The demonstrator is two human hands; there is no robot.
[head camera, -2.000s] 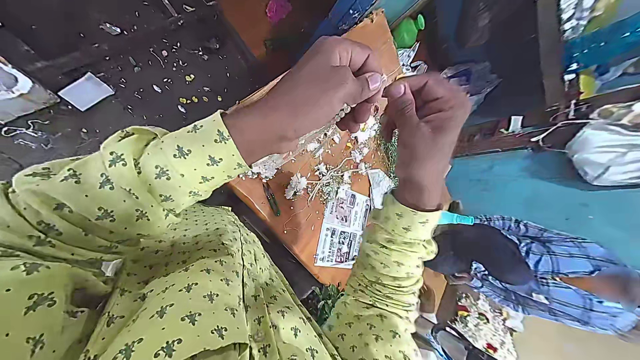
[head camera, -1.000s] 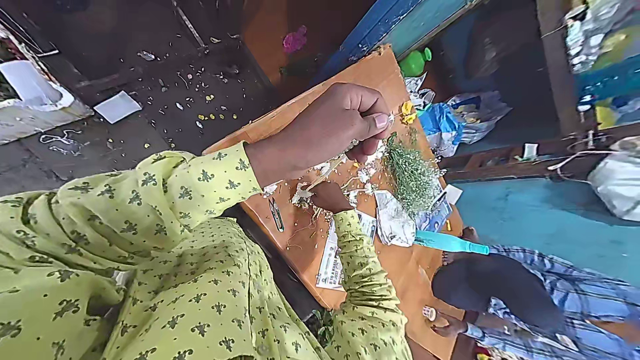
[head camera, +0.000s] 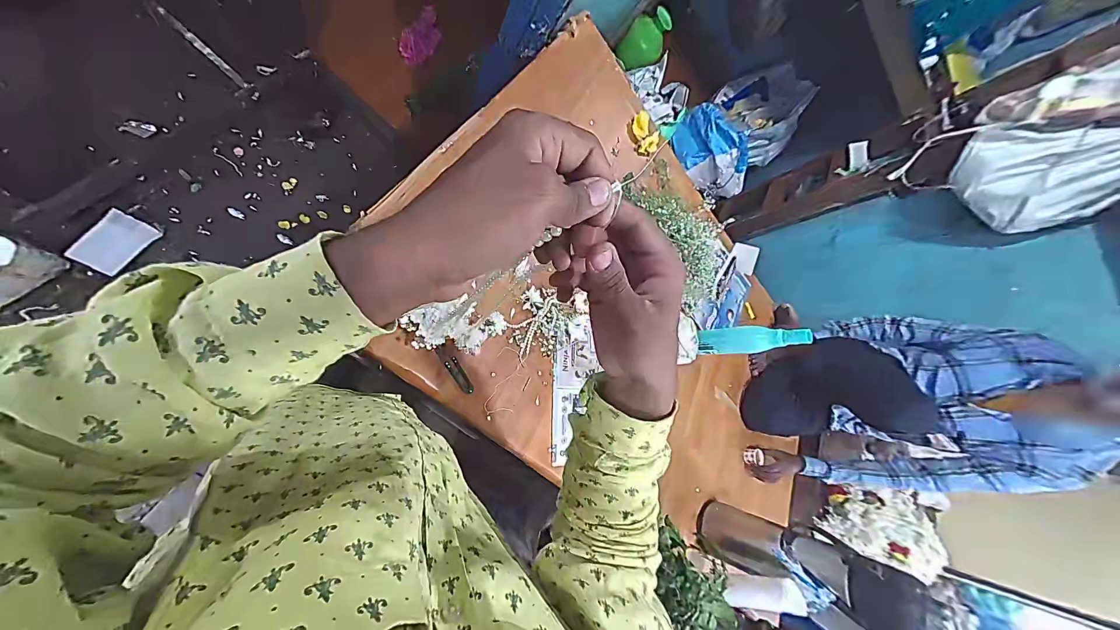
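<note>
My left hand (head camera: 490, 210) pinches a white thread (head camera: 617, 191) between thumb and fingertips, above the orange table. My right hand (head camera: 634, 297) is close against it, fingers curled, with the thread looped at its fingertips; whether it also holds a flower stem is hidden. A strand of small white flowers (head camera: 451, 324) trails below my left hand onto the table. Loose white flowers with thin stems (head camera: 542, 317) lie beside my right hand, partly covered by it. Feathery green sprigs (head camera: 687, 232) lie beyond my right hand. A printed paper sheet (head camera: 564, 402) lies partly under the flowers.
The orange table (head camera: 717, 446) carries a dark slim tool (head camera: 456, 369), a turquoise plastic bottle (head camera: 754, 339) and yellow flowers (head camera: 644, 133). A green container (head camera: 644, 39) and plastic bags (head camera: 710, 144) stand past its edge. A co-worker in a checked shirt (head camera: 989, 411) is at the right.
My right hand was down at the flower pile one second ago; it has come up to meet my left hand at the thread.
</note>
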